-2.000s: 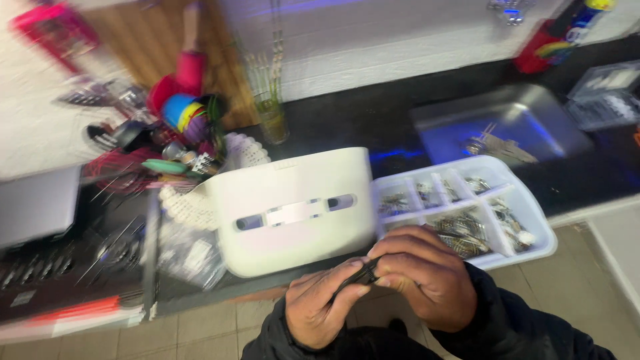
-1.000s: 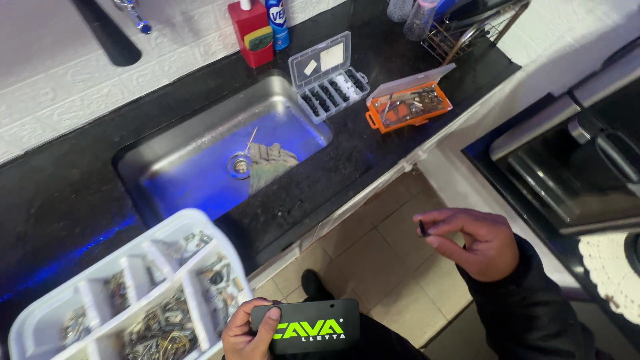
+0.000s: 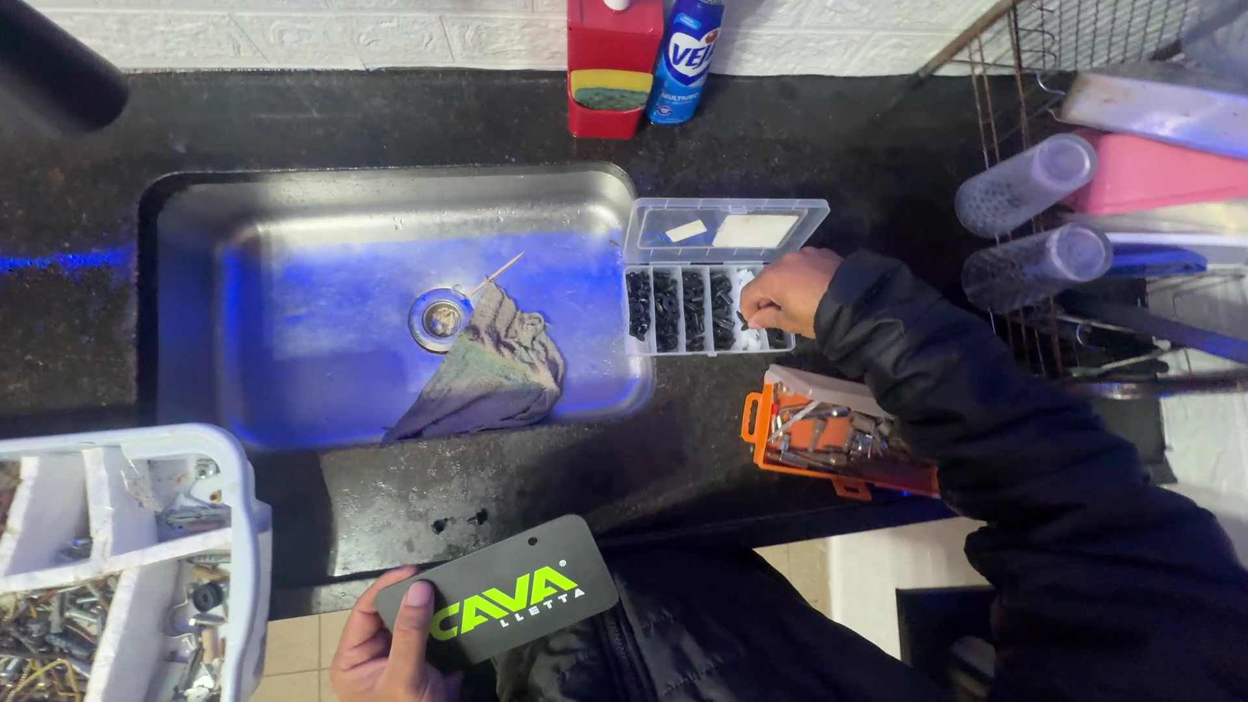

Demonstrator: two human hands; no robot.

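My left hand [image 3: 395,643] pinches a black printed tag [image 3: 526,590] with a small punched hole, between thumb and fingers at the counter's front edge. Over the right compartments of a clear plastic divided organizer box [image 3: 726,349] is my right hand [image 3: 788,292], fingertips down near the white and black small pieces. A small dark piece shows at those fingertips; whether they grip it cannot be told. The box's hinged lid [image 3: 751,229] stands raised at the back. Small black parts [image 3: 666,310] fill several of its compartments.
Left of the organizer lies a steel sink [image 3: 312,292] holding a wet cloth [image 3: 497,366] and a thin stick. An orange case [image 3: 829,439] of metal bits sits under my right forearm. A white divided tray [image 3: 249,546] of hardware is at lower left. Wire rack and glasses [image 3: 1033,263] stand right.
My right hand, earlier raised over the floor with a small dark piece, is now at the organizer. My left hand still holds the tag. The view has shifted greatly.
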